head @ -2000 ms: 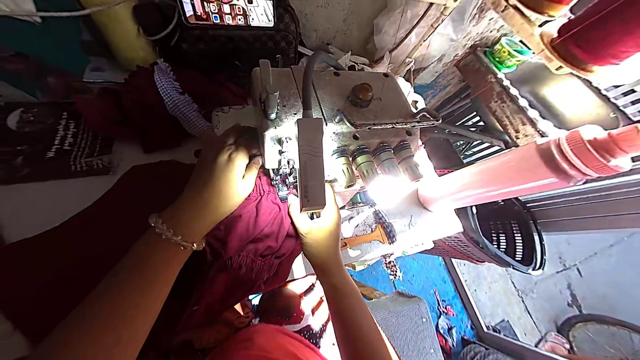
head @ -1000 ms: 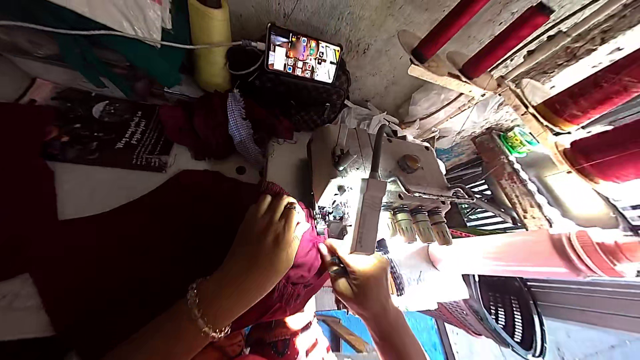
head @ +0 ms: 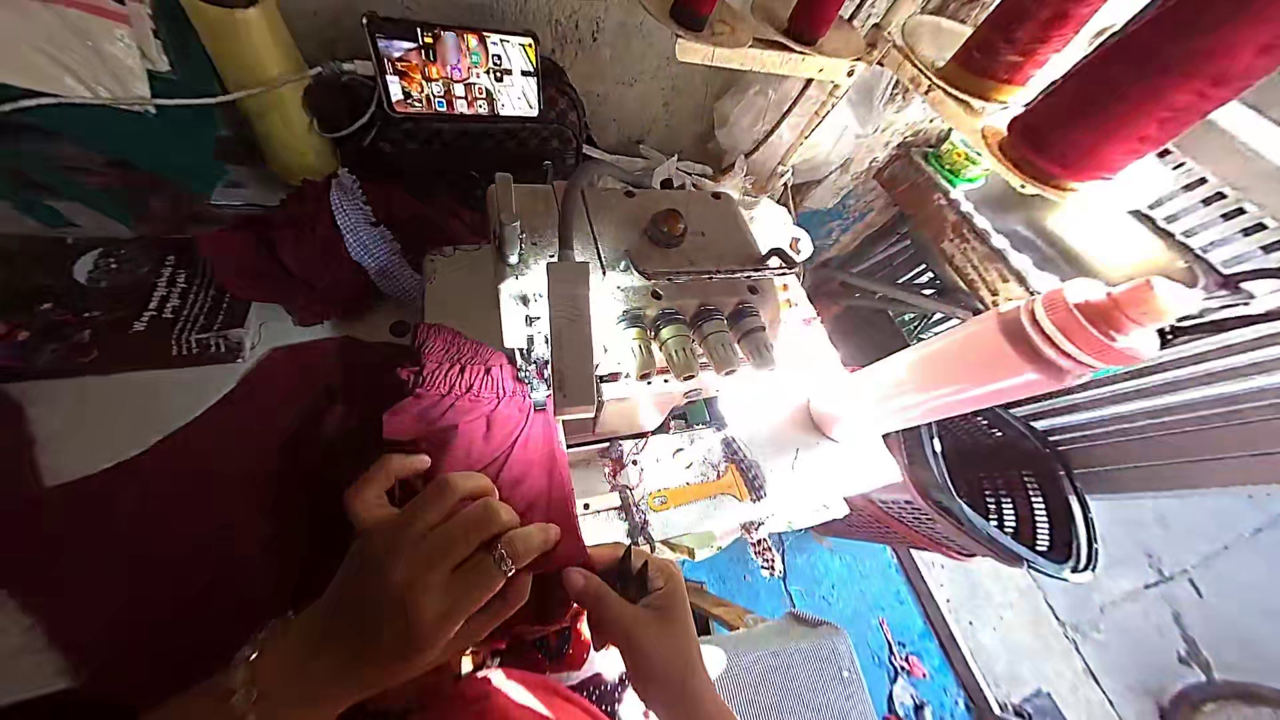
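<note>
A maroon fabric garment point(head: 490, 430) with a gathered, elasticated edge lies at the needle area of an overlock sewing machine point(head: 690, 230). My left hand point(head: 450, 550), with a ring and a beaded bracelet, rests on the cloth with its fingers bent and apart. At the cloth's right edge, my right hand point(head: 640, 610) pinches the fabric between thumb and fingers; a small dark pointed tool, perhaps thread snips, shows in that hand. A bar-shaped lamp point(head: 573, 340) shines beside the needle area, whose presser foot is mostly hidden by glare.
A pink bottle point(head: 980, 360) stands right of the machine, near a dark plastic basket point(head: 1000, 490). Maroon thread cones point(head: 1130, 90) are at the upper right. A phone point(head: 455, 70) lies on a dark pouch behind, beside a yellow cone point(head: 260, 90). A printed booklet point(head: 120, 305) lies left.
Both hands have moved from beside the needle area toward my body. The gathered edge of the maroon cloth now shows uncovered by the machine. The view has shifted.
</note>
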